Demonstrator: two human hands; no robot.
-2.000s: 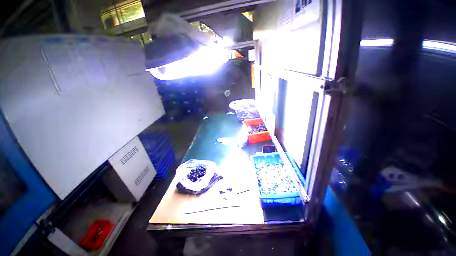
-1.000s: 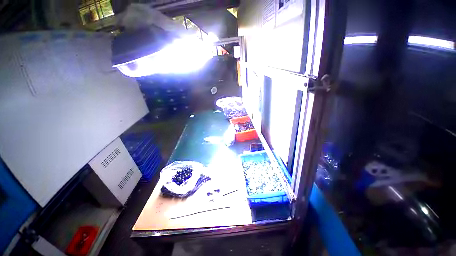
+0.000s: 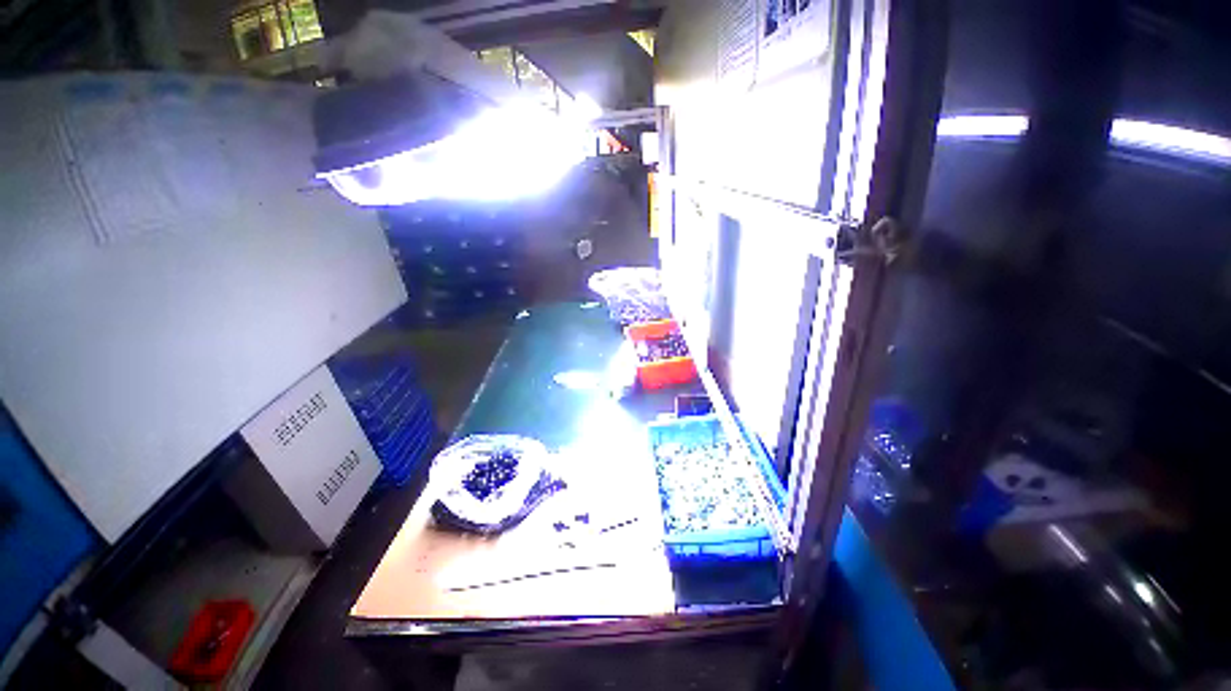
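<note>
Neither of my hands shows in the picture. Nearest in front of me is a narrow bench with a tan board at its near end. On it stands an open round bag with small dark parts inside. A few tiny dark parts lie loose to its right. A long thin rod lies flat near the front edge. A blue bin full of small pale pieces stands at the bench's right edge. Behind it is a red-orange bin holding dark pieces.
A bright lamp hangs over the bench. A bulging clear bag lies at its far end. White panels stand on the left and right. A red tray is low left, stacked blue crates beyond. Machine parts are dim at right.
The view has turned, so the bench and lamp stand further left than two seconds ago, with a slight shift back right in the last second. Nothing on the bench has visibly moved.
</note>
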